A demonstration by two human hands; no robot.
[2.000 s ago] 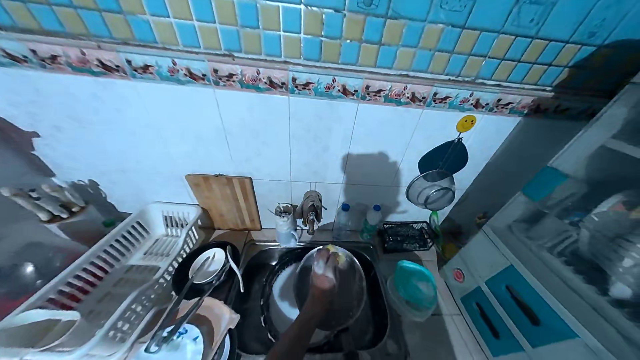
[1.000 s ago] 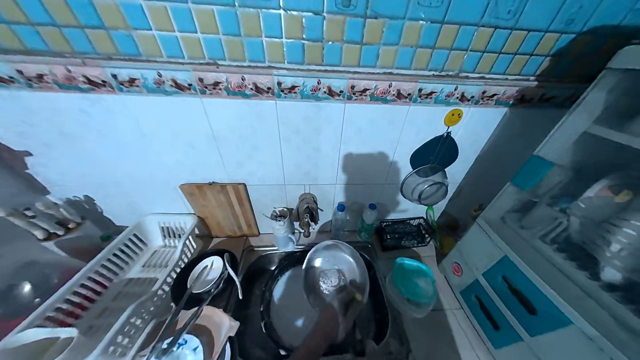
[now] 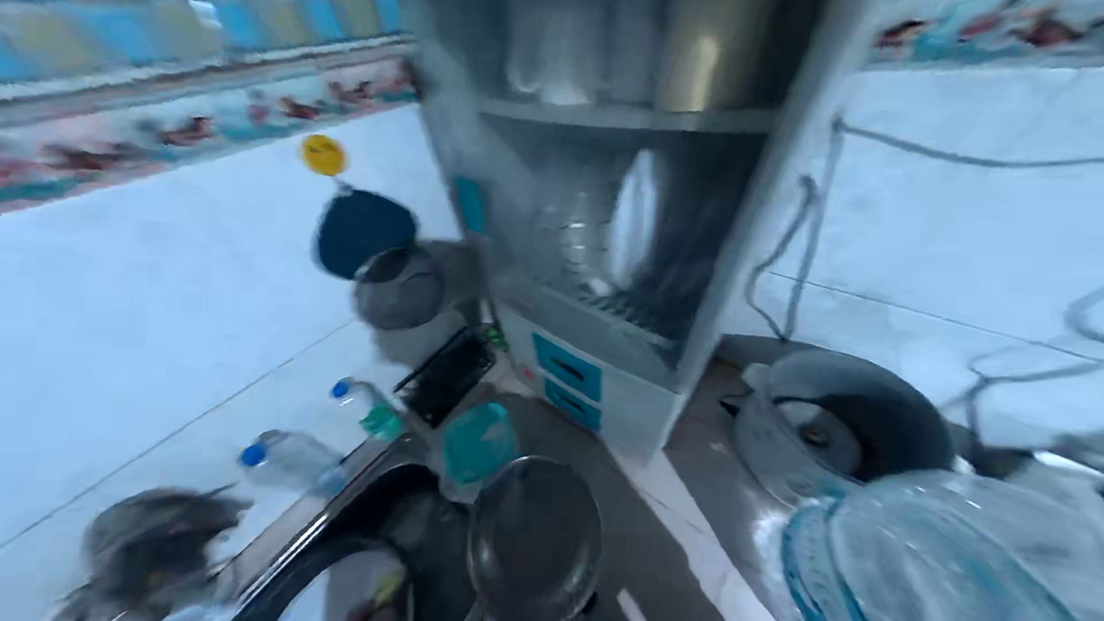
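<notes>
A round metal pan or bowl [image 3: 535, 539] is at the lower middle, over the counter by the sink's right edge. Whether a hand holds it is hidden below the frame. Left of it, a large round vessel [image 3: 332, 582] sits in the dark sink [image 3: 431, 526]. A blurred yellow-green scrap [image 3: 388, 586], perhaps a sponge, shows there beside a brownish patch, possibly fingers of my left hand [image 3: 373, 611]; its grip is unclear. My right hand does not show. A teal-lidded container [image 3: 479, 444] stands just behind the pan.
Plastic bottles [image 3: 293, 461] and a black basket [image 3: 444, 375] line the wall. A strainer [image 3: 401, 289] hangs above. A glass-fronted cabinet [image 3: 595, 362] stands behind the counter. At right are a grey metal pot [image 3: 845, 423], a large clear blue-tinted plastic vessel [image 3: 931, 552] and cables [image 3: 798, 259].
The view has swung strongly to the right. The round metal piece, over the sink before, is now beside the teal-lidded container. The hand seen in the sink earlier is mostly out of frame.
</notes>
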